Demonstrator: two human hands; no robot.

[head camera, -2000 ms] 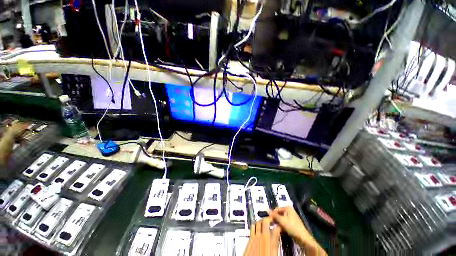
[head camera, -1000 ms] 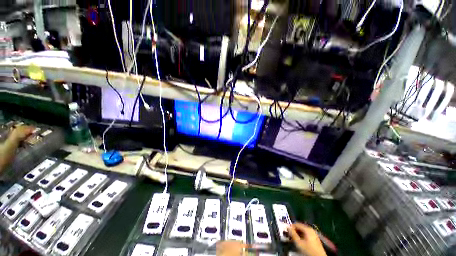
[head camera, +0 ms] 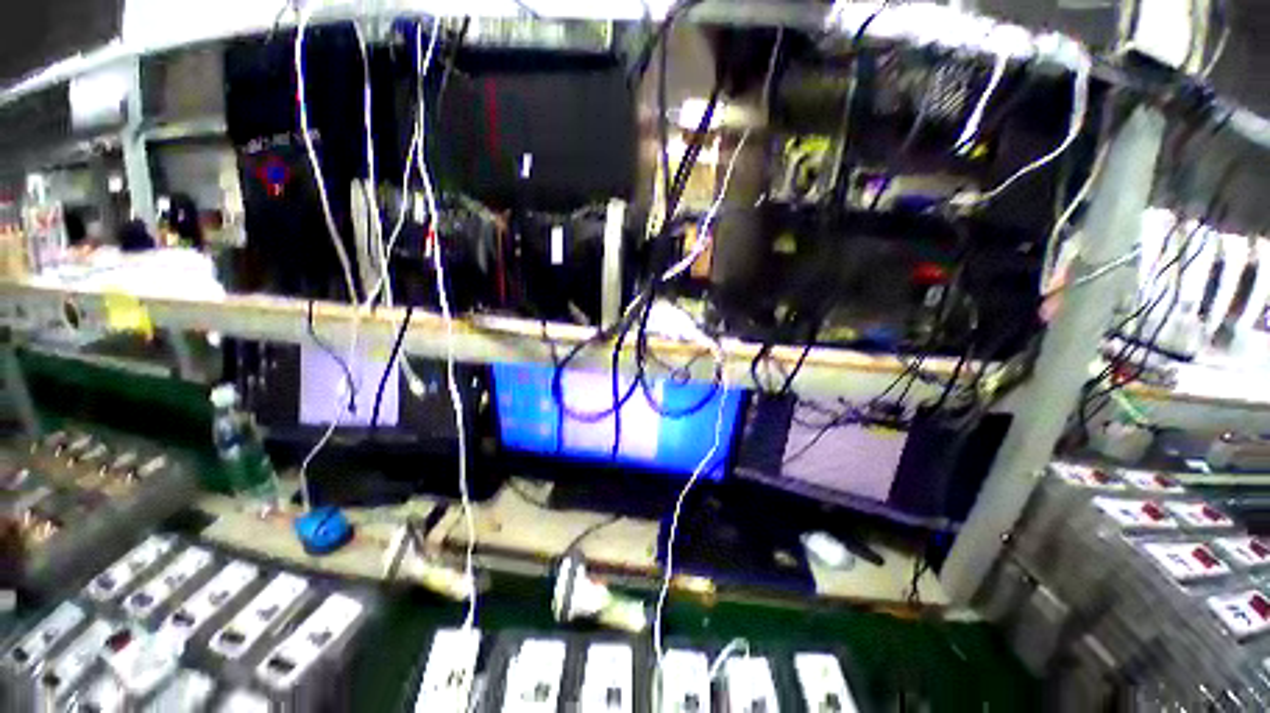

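Observation:
No hand of mine is in view. A row of white electronic units [head camera: 607,678] lies in a clear blister tray at the bottom centre, cut off by the picture's lower edge. A white USB cable [head camera: 467,529] hangs down to the leftmost unit [head camera: 449,671] of the row. A second white lead [head camera: 674,536] hangs to the units right of the middle. Another blister tray of white units [head camera: 212,602] lies at the lower left.
A white barcode scanner [head camera: 596,596] lies behind the row. Monitors [head camera: 613,418] stand under the cable-hung shelf [head camera: 529,332]. A blue mouse [head camera: 323,529] and a water bottle [head camera: 244,449] are at left. Stacked trays [head camera: 1100,599] stand at right beside a grey post [head camera: 1065,334].
The view has tilted up, so shelf and monitors sit lower in the picture and the front of the tray is cut off. Both of my hands have gone out of view at the bottom.

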